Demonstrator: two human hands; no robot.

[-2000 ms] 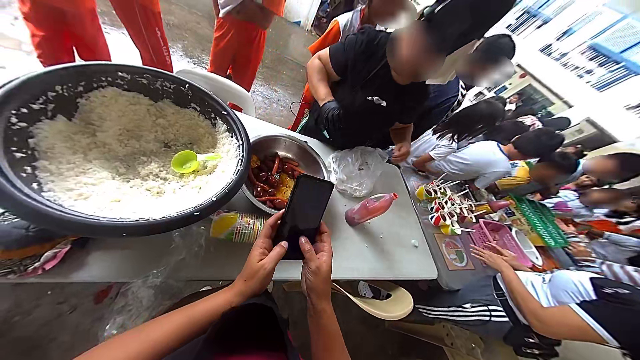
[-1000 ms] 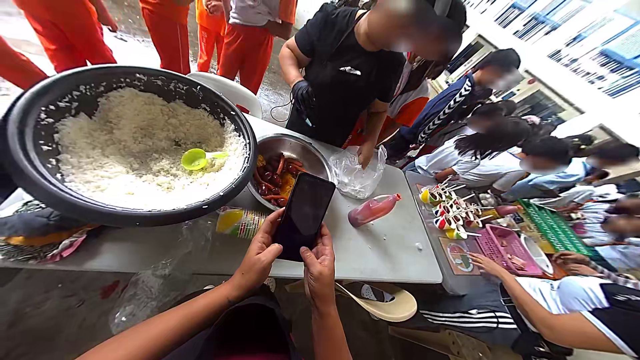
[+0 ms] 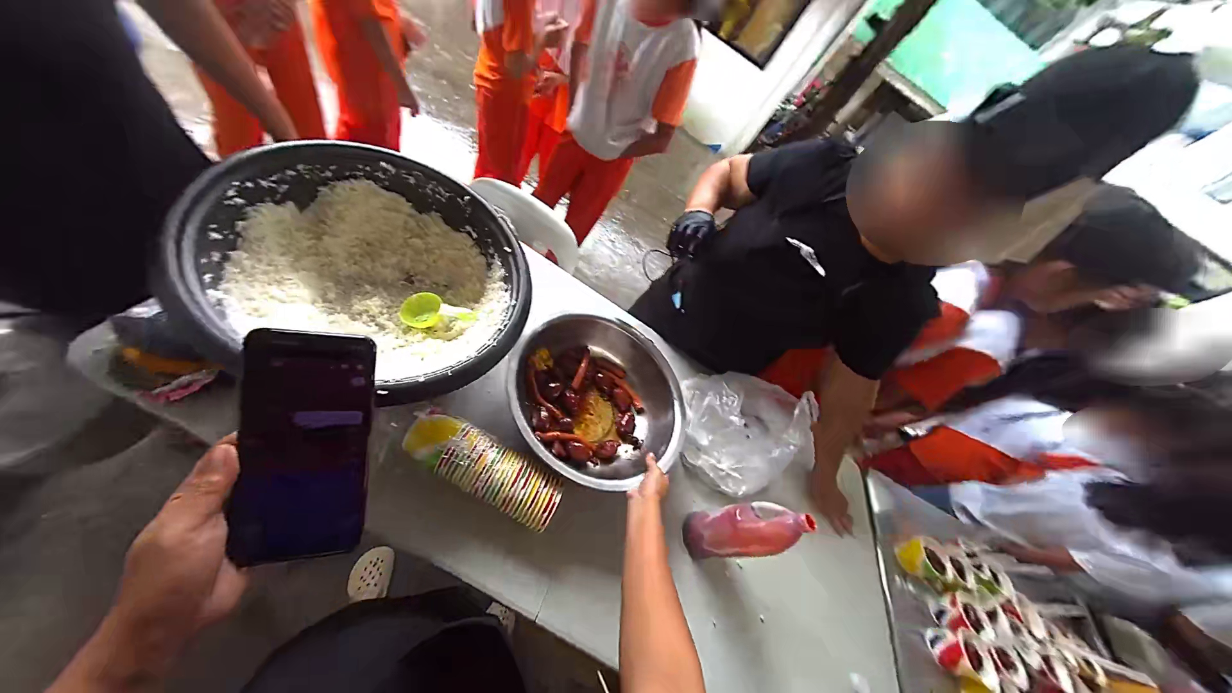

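Observation:
My left hand point(image 3: 188, 544) holds a dark smartphone point(image 3: 303, 448) upright by its left side, in front of the lower rim of a big black pot point(image 3: 515, 289) of white rice point(image 3: 337, 260). A green plastic scoop point(image 3: 421, 310) lies on the rice. My right hand point(image 3: 650, 478) grips the near rim of a steel bowl point(image 3: 664, 385), which contains reddish-brown sausage-like pieces point(image 3: 577, 371) in oily sauce. Between the phone and the bowl, a stack of patterned paper cups point(image 3: 491, 470) lies on its side.
A grey table point(image 3: 770, 626) bears a clear plastic bag point(image 3: 746, 433) and a plastic bottle point(image 3: 746, 529) of red sauce on its side. A person in black point(image 3: 799, 250) leans a hand on the far side. Filled cups point(image 3: 1001, 616) stand at right; people in orange trousers stand behind.
My right hand has let go of the phone and taken hold of the bowl's rim. The phone, now in my left hand alone, has moved left. The view has shifted.

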